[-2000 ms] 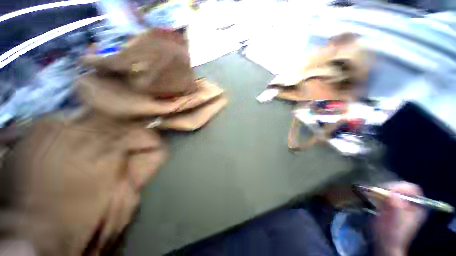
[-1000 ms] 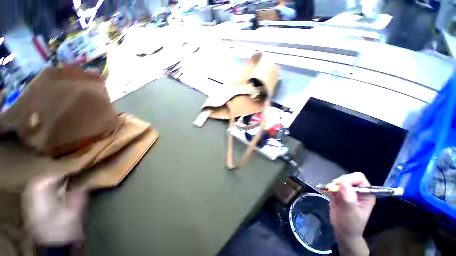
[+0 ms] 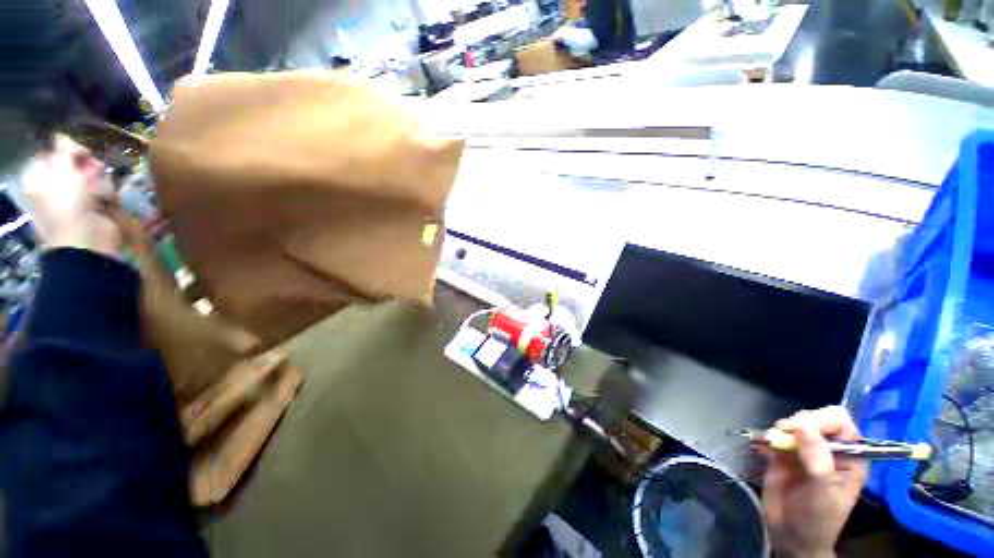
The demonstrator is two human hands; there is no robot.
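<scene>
A tan tote bag [image 3: 305, 185] is lifted above the far left part of the dark green tabletop [image 3: 360, 436], its body spread open to the right. A small pale label tab [image 3: 429, 234] shows on its right edge. My left hand [image 3: 71, 191] is raised at the far left, blurred, closed at the bag's upper left strap. My right hand [image 3: 812, 469] holds a slim thread burner pen [image 3: 856, 448] at the lower right, tip pointing left, away from the bag. More tan bag fabric [image 3: 245, 425] lies at the table's left edge.
A white power strip [image 3: 523, 392] with a black adapter and a red item [image 3: 523, 332] sits at the table's right edge. A round bin [image 3: 698, 512] stands below. A black panel [image 3: 730, 338] and a blue crate [image 3: 926, 316] are at right. A person's dark clothing [image 3: 608, 24] shows far off.
My left hand has risen to the upper left with a bag. The bag that lay by the power strip no longer shows there. The view has turned right. My right hand still holds the pen.
</scene>
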